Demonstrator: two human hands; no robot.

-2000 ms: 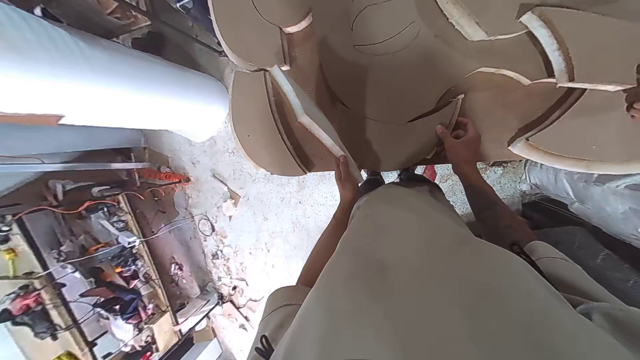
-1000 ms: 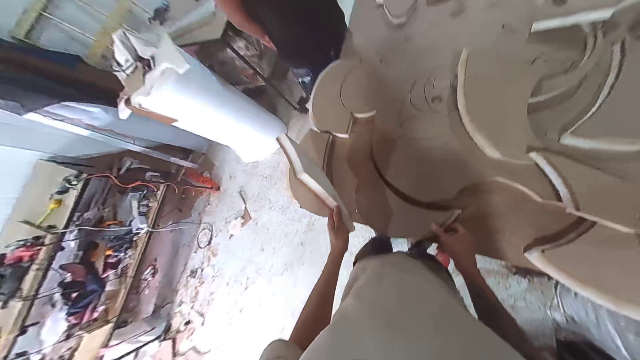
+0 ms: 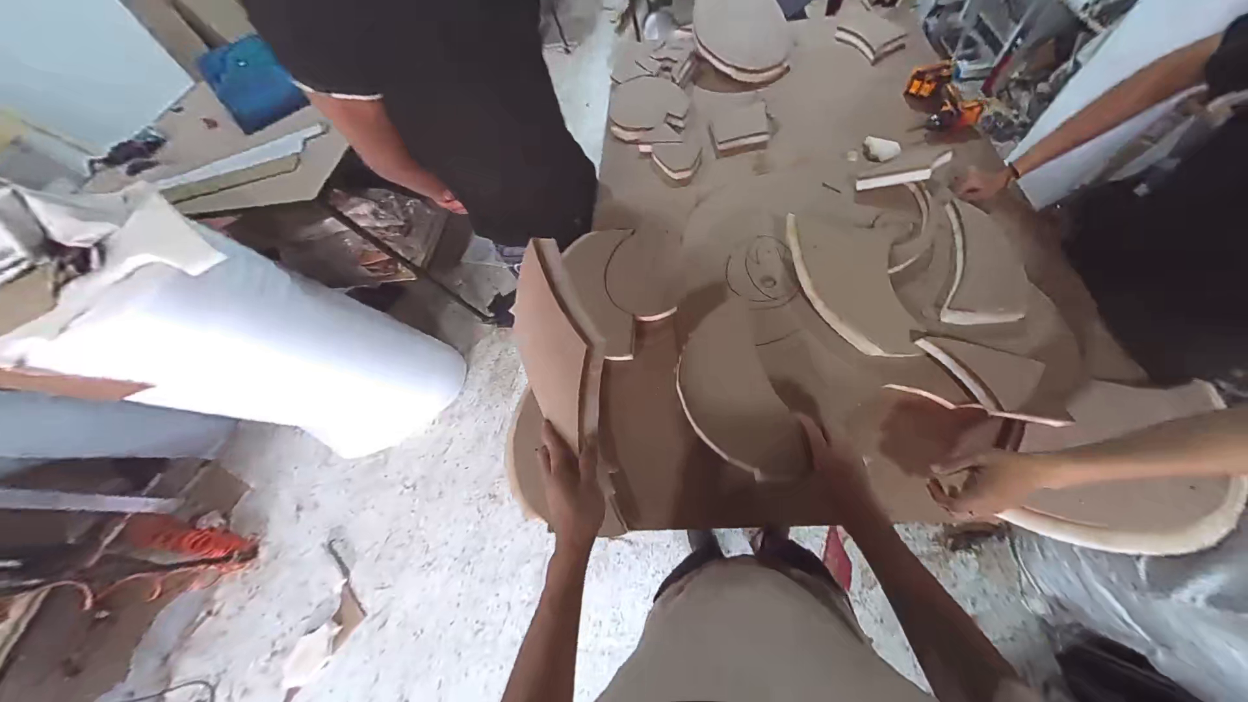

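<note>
Several brown flat-faced, foam-edged pieces lie on a brown table. My left hand grips the lower end of a long angled piece, which is tilted up at the table's left side. Under and beside it lie a rounded piece and one with a curved line drawn on it. My right hand touches the right side of a curved piece; its fingertips are partly in shadow. To its right is a crescent-like piece. Circles are drawn on the table near the middle.
A person in dark clothes stands at the left. Another person's hands are over pieces at the right. A large white roll lies left of the table. An orange and black tool is on the far right of the table. Scraps litter the floor.
The view has swung up and now shows more of the table and people. The long piece in my left hand stands more upright. The curved piece is now by my right hand.
</note>
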